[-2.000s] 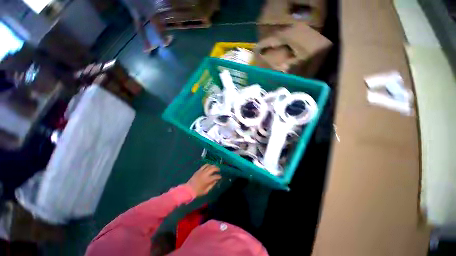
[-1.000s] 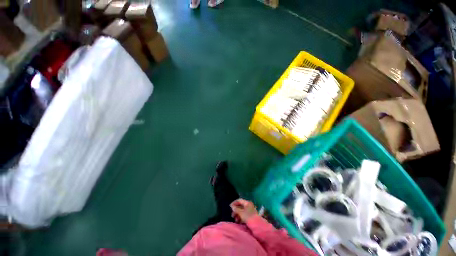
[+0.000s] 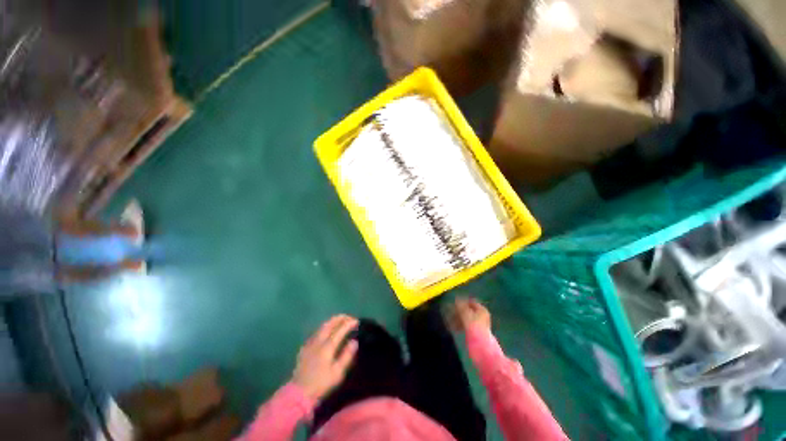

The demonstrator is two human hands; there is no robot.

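Observation:
A yellow plastic basket (image 3: 360, 222) stands on the green floor in front of me, packed with rows of white arms (image 3: 431, 181). My left hand (image 3: 326, 355) is below and left of the basket, apart from it, empty with its fingers loosely apart. My right hand (image 3: 469, 315) is just below the basket's near right corner. It is small and blurred, and I cannot tell if it touches anything. A green plastic crate (image 3: 622, 332) at the right holds heaped white joined head-and-arm units (image 3: 720, 344).
Open cardboard boxes (image 3: 595, 86) stand beyond the basket at the upper right. A wooden pallet (image 3: 142, 146) with a wrapped load is at the upper left. A blurred person's legs (image 3: 99, 250) show at the left. Brown cardboard (image 3: 177, 406) lies at the lower left.
The view has turned and come nearer the yellow basket, which is now central. The crate has shifted to the right edge. My left hand has come into clear view beside my right hand.

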